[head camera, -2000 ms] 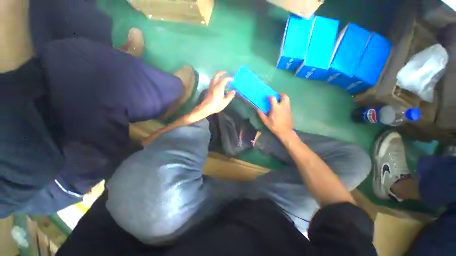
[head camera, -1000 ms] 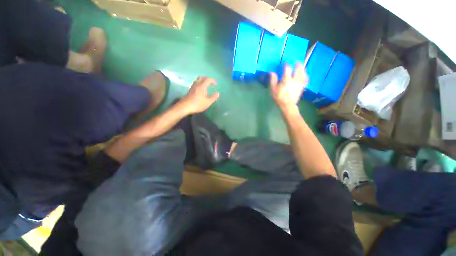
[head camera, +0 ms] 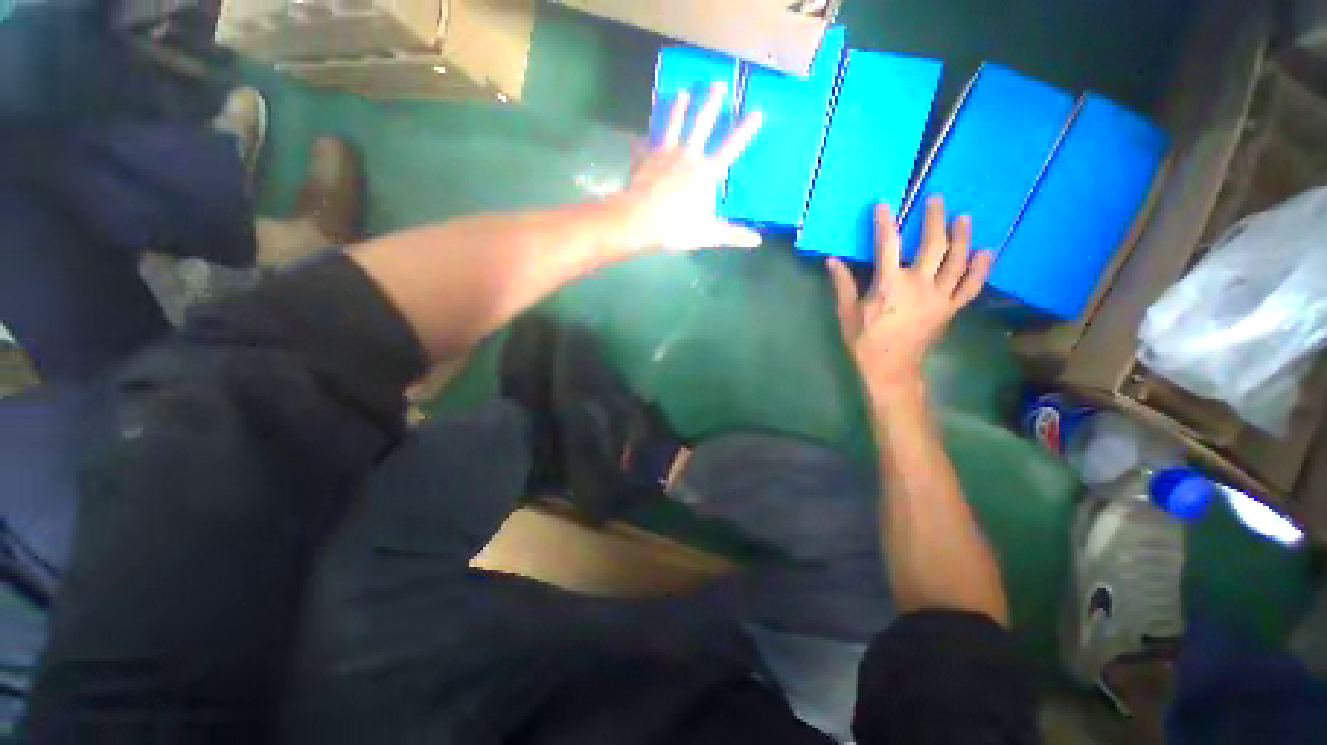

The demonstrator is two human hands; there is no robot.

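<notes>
Several closed blue cartons (head camera: 870, 153) stand side by side in a row on the green floor, ahead of me. My left hand (head camera: 690, 178) is at the left end of the row, fingers spread over the leftmost carton, bright with glare. My right hand (head camera: 914, 284) is at the near side of the row, fingers spread against the middle cartons. Neither hand is closed around a carton. Whether the fingertips press on the cartons cannot be told exactly.
Brown cardboard boxes (head camera: 485, 51) are at the top. An open brown box with a clear plastic bag (head camera: 1244, 313) is at the right. Bottles, one with a blue cap (head camera: 1180, 492), and a person's shoe (head camera: 1131, 582) are at lower right. Another person's legs are at left.
The carton held two seconds ago is out of my hands and the row has one more carton. Both arms have reached forward, the left hand now at the row's left end.
</notes>
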